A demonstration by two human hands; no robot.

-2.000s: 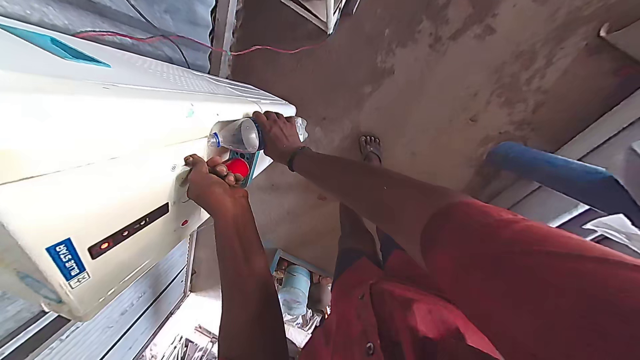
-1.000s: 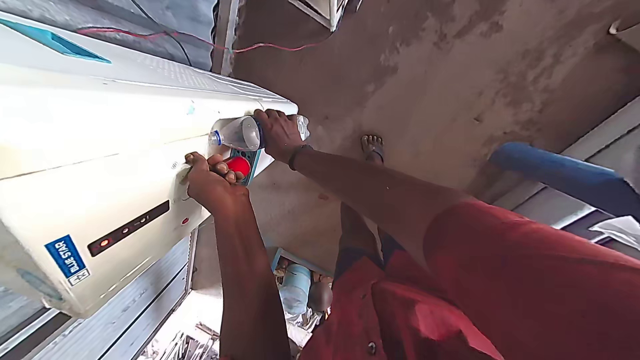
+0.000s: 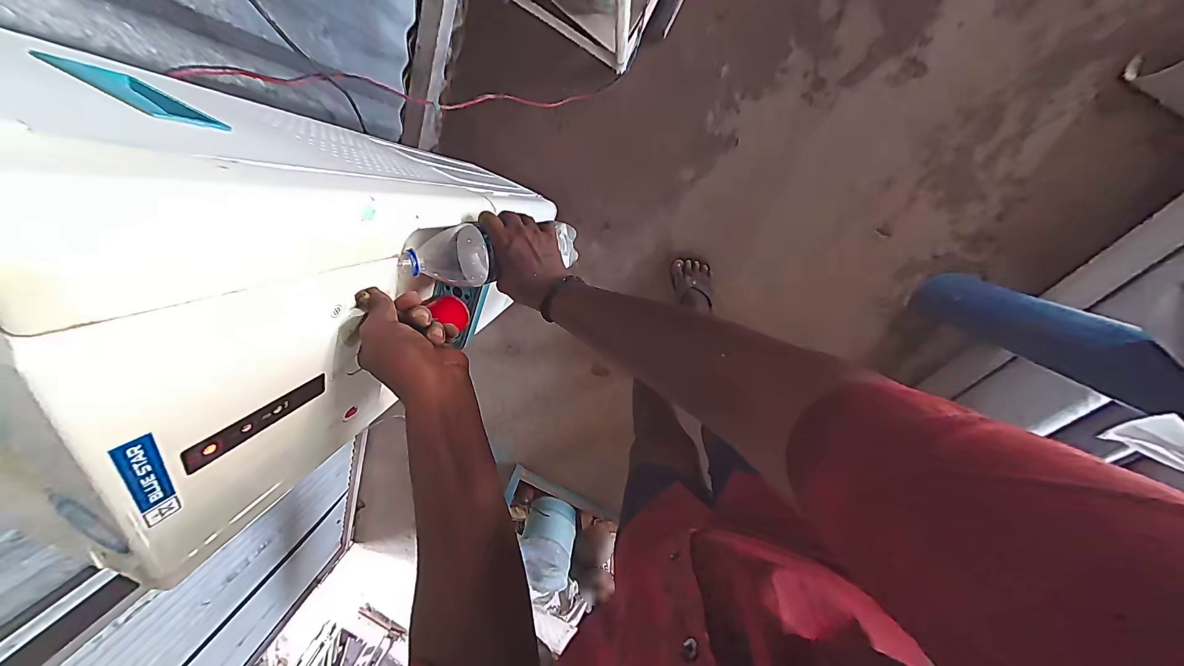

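A clear plastic bottle (image 3: 458, 254) with a blue neck ring stands in the dispensing recess of a white Blue Star water cooler (image 3: 185, 287). My right hand (image 3: 527, 254) is wrapped around the bottle's lower part, a dark band on its wrist. Close to the bottle's mouth, my left hand (image 3: 407, 338) has its thumb and a finger at the cooler's front, where a tap seems to be, mostly hidden. Its other fingers curl over a red round object (image 3: 449, 314), possibly a cap. Part of a teal drip tray (image 3: 472, 319) shows beside that object. Any water flow cannot be made out.
A red and black cable (image 3: 499, 97) runs behind the cooler. A white metal frame (image 3: 615, 46) stands beyond it. At the right is a thick blue pipe-like object (image 3: 1036, 333). A pale blue container (image 3: 548, 546) sits in a crate near my legs.
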